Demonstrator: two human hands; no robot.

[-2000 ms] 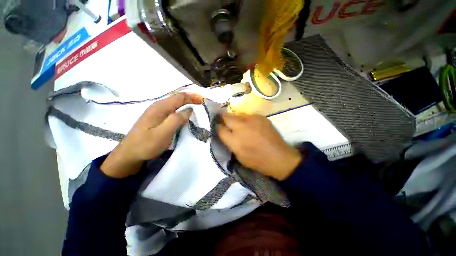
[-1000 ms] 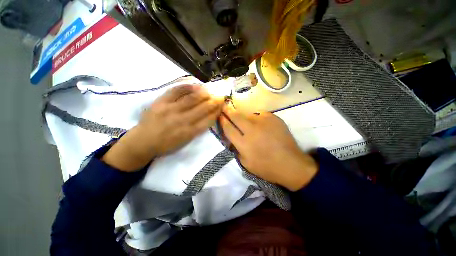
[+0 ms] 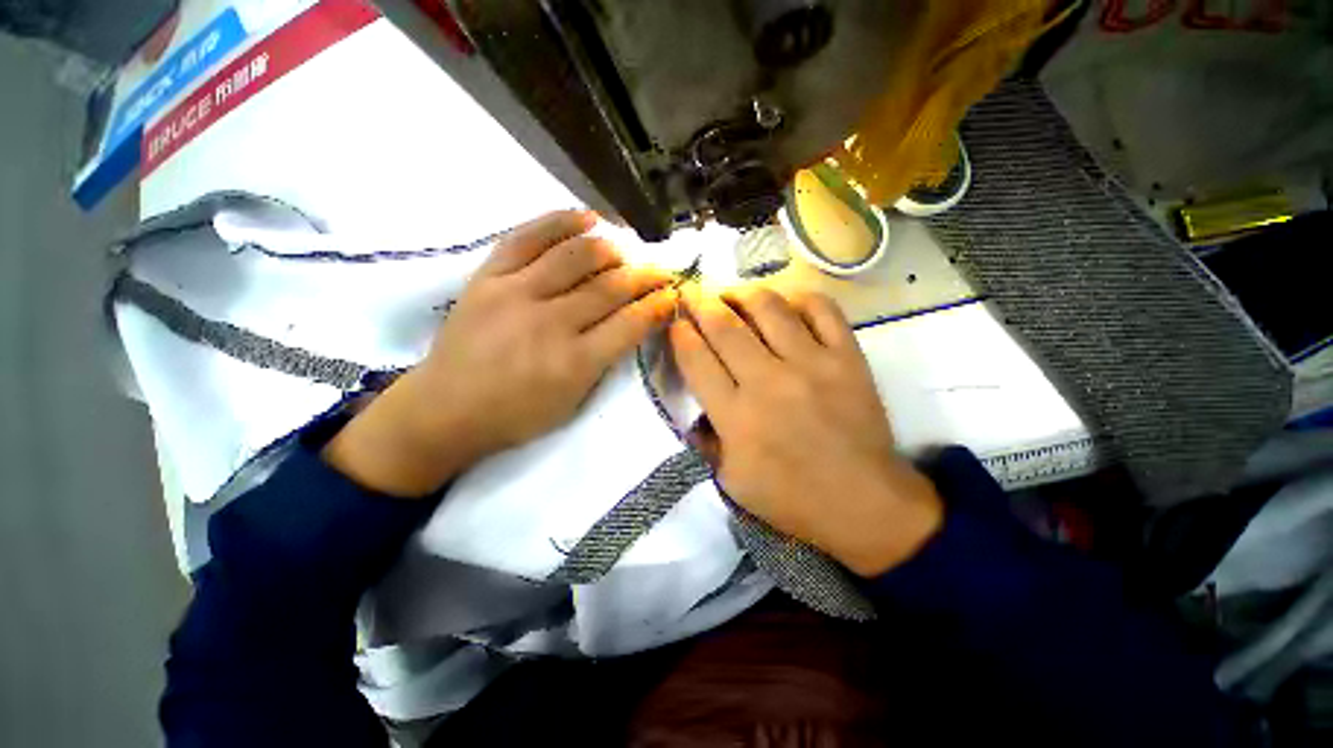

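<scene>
White fabric (image 3: 395, 314) with dark edges and grey strips (image 3: 636, 514) lies over the machine table and hangs toward my lap. My left hand (image 3: 534, 344) lies flat on it, left of the needle area, fingertips near the presser foot (image 3: 695, 263). My right hand (image 3: 790, 402) presses on the fabric edge just right of it, and the fingertips of both hands nearly meet. Dark grey ribbed fabric (image 3: 797, 563) shows under my right wrist. The sewing machine head (image 3: 629, 102) stands above. The fabric edge under my fingertips is hidden and washed out by lamp glow.
White-rimmed scissors (image 3: 836, 219) lie right of the needle, partly under yellow threads (image 3: 950, 88). A loose grey ribbed panel (image 3: 1126, 307) lies further right, with a yellow packet (image 3: 1235, 216) beyond. A ruler strip (image 3: 1045, 460) runs along the front edge. Brand labels (image 3: 219, 95) are at upper left.
Both hands have come down flat beside the needle from pinching up the fabric, and the raised folds between them are flattened. The view has shifted, moving the scissors and grey panel rightward.
</scene>
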